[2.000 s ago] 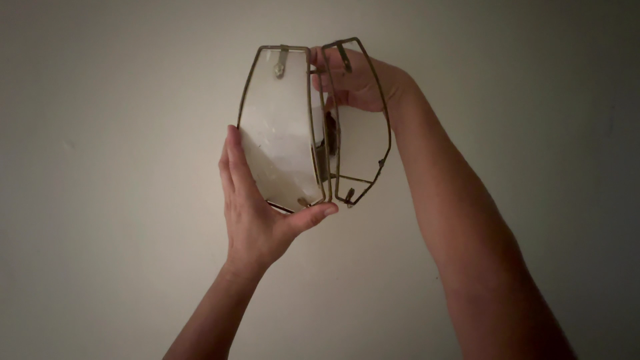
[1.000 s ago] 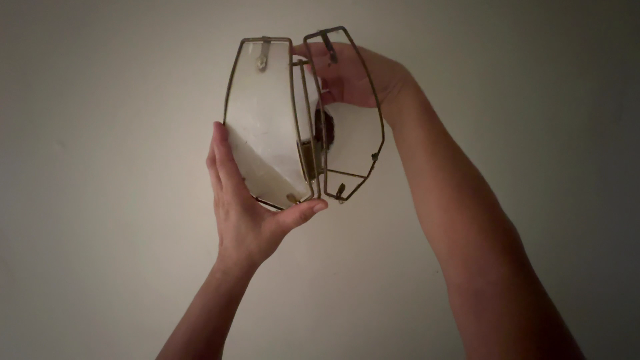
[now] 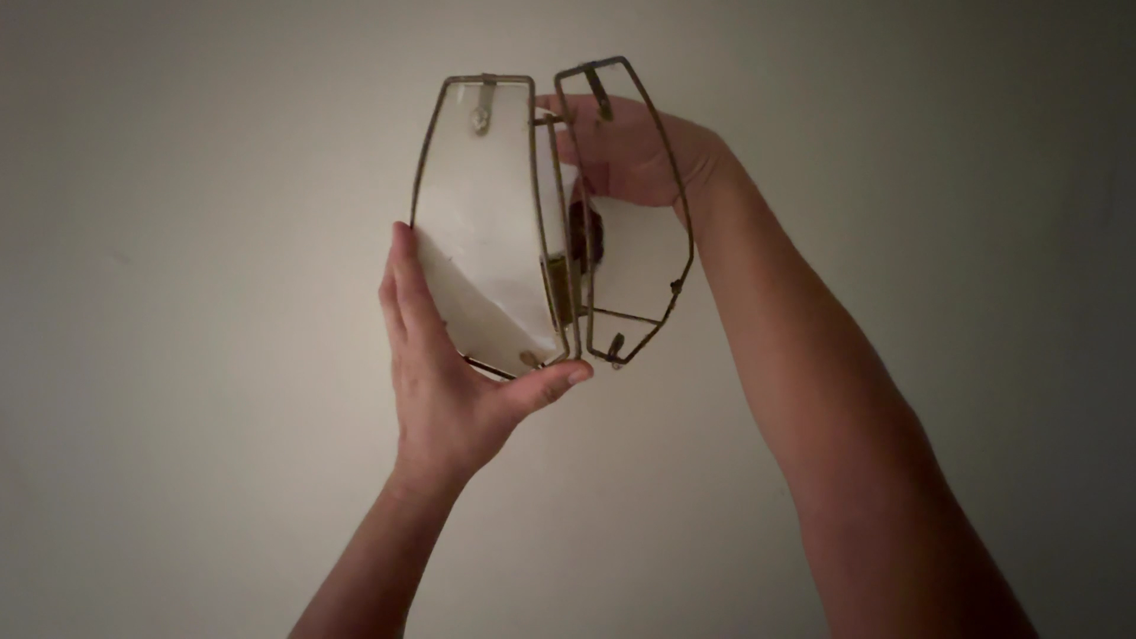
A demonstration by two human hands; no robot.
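Observation:
A metal-wire-framed fixture, which looks like a lamp shade, stands out against a pale surface. Its left part holds a whitish translucent panel (image 3: 479,222); the right part is an open wire frame (image 3: 688,222), tilted slightly, with small metal tabs at top and bottom. My left hand (image 3: 448,364) cradles the panel's lower left, fingers along its side and thumb under its bottom edge. Behind the right frame, my right hand (image 3: 643,151) reaches in from the right; its fingertips are partly hidden, so what they touch cannot be told. Between the two parts shows a dark brown round piece (image 3: 587,235).
A plain pale wall or ceiling surface (image 3: 222,266) lies behind the fixture and both arms. It is dim toward the picture's corners.

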